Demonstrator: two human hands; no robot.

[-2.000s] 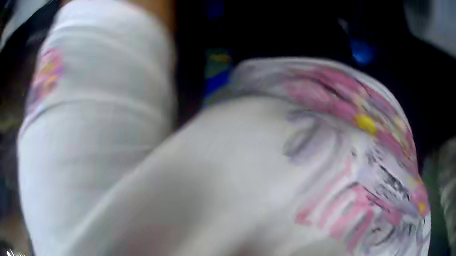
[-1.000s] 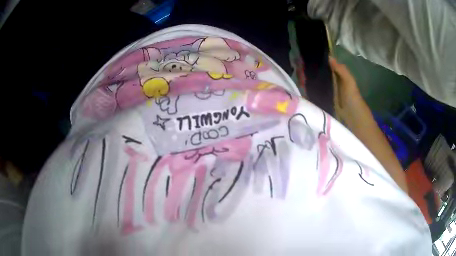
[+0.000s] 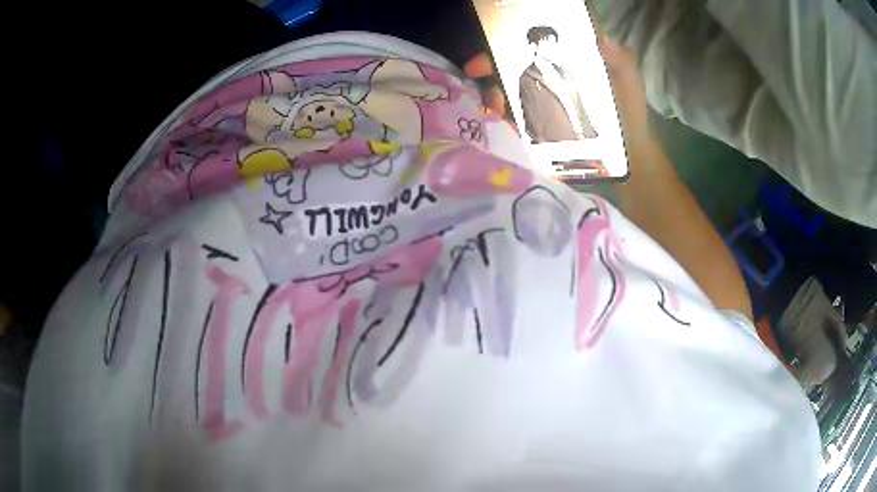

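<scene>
A smartphone (image 3: pixel 558 96) is at the upper middle right, its lit screen showing a standing person in a dark coat. My right hand (image 3: pixel 630 110) holds it from behind: fingertips show at the phone's left edge, and the palm side shows along its right edge. My forearm runs down to the lower right. My left hand is not in view. My white shirt (image 3: pixel 413 394), with a pink and purple cartoon print and upside-down lettering, fills most of the picture.
Pale, wrinkled cloth (image 3: pixel 750 86) hangs at the upper right. Below it is a green surface (image 3: pixel 702 159) with a blue-framed object (image 3: pixel 755 252). Shiny, striped glare shows at the lower right edge. The upper left is very dark.
The phone has turned from dark to a bright screen facing me and moved up and left with my right hand. The white-sleeved left arm seen earliest has left the picture.
</scene>
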